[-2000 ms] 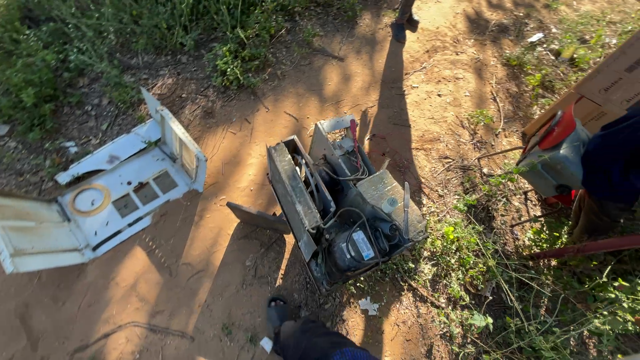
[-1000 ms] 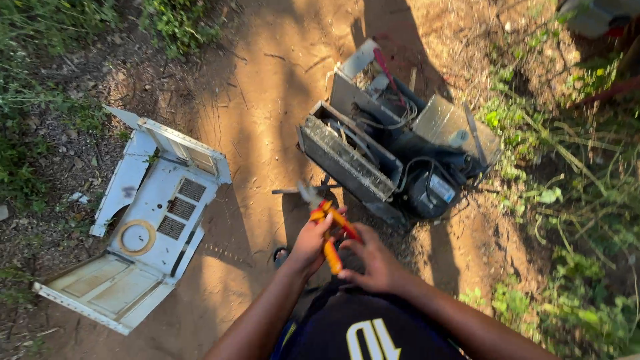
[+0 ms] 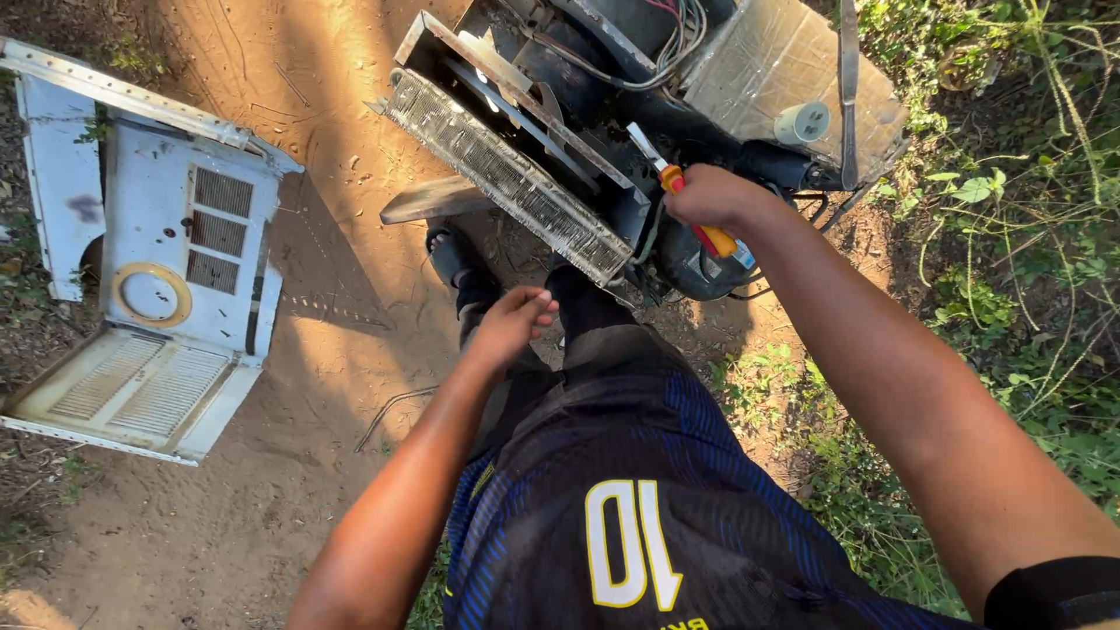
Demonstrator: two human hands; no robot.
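My right hand (image 3: 710, 199) is closed around red, orange and yellow handled pliers (image 3: 670, 175), whose metal jaws point up and left over an opened air-conditioner chassis. Beneath the handles is its black compressor (image 3: 700, 262). My left hand (image 3: 516, 322) holds nothing, its fingers loosely curled, just below the finned coil (image 3: 512, 175). Wires (image 3: 687, 35) run among the dark parts at the top. On a tape-covered cardboard piece (image 3: 752, 66) at the right stand a small pale cylinder (image 3: 801, 122) and a long flat metal tool (image 3: 848, 96).
A white sheet-metal casing (image 3: 140, 219) with vents and a round ring (image 3: 151, 295) lies on the dirt at the left. A flat board (image 3: 433, 199) juts out beside the coil, near my sandalled foot (image 3: 451, 255). Green weeds (image 3: 980, 297) grow along the right side.
My hands, together at the pliers one second ago, are now apart; the right one holds the pliers over the chassis. The view has moved closer to the chassis.
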